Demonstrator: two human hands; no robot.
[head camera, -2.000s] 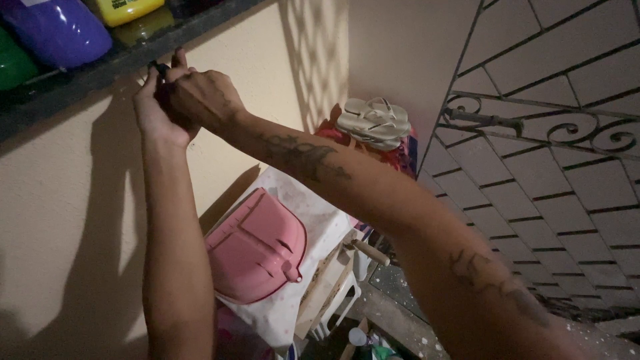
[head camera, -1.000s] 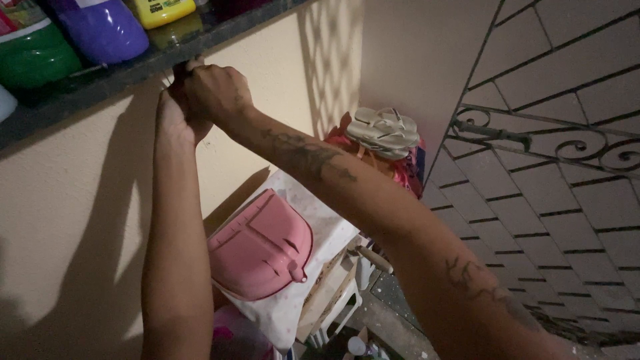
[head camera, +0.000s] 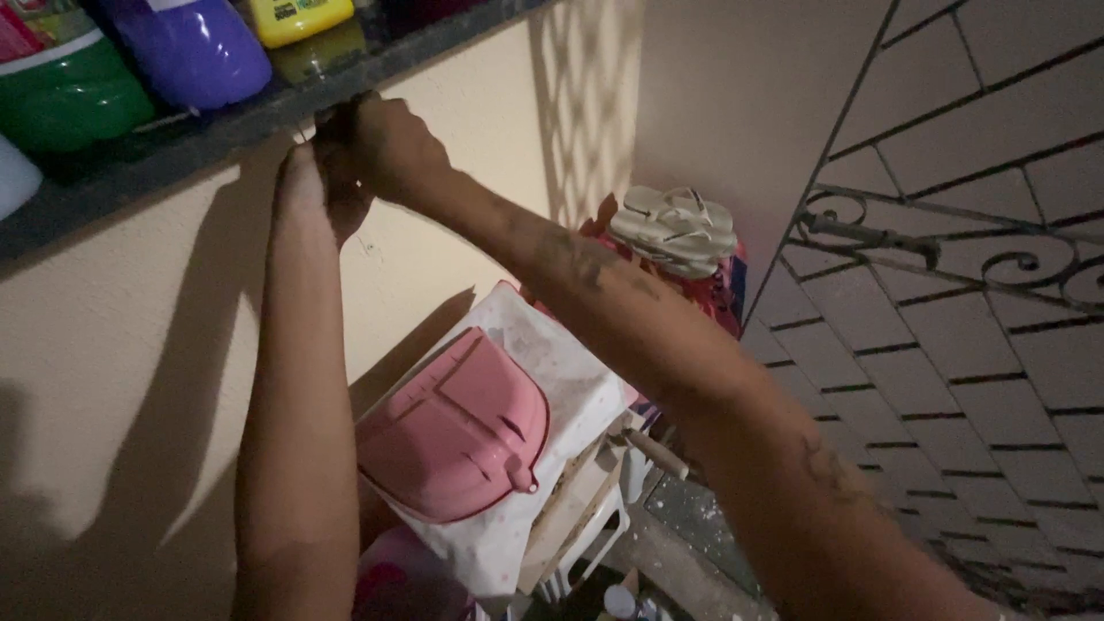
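Note:
My left hand (head camera: 321, 185) is raised against the underside of a dark stone shelf (head camera: 216, 142), close to the cream wall. Crossing in from the right, my right hand (head camera: 392, 142) is curled beside and partly over it, just below the shelf's front edge. Something small and dark seems to be between the two hands, but shadow and the fingers hide what it is. Below the hands, a pink plastic dustpan-like piece (head camera: 466, 431) lies on a white spotted cloth (head camera: 569, 379).
A purple bottle (head camera: 194, 52), a green bottle (head camera: 78, 95) and a yellow bottle (head camera: 302, 17) stand on the shelf. Pale flip-flops (head camera: 673, 228) are piled beyond my right forearm. A metal gate (head camera: 931, 216) is at right; a wooden handle (head camera: 655, 453) juts out by a white plastic chair (head camera: 595, 543).
Both hands have come closer together under the shelf edge; the small dark item seen above the fingers two seconds ago is now mostly hidden. The view has shifted slightly.

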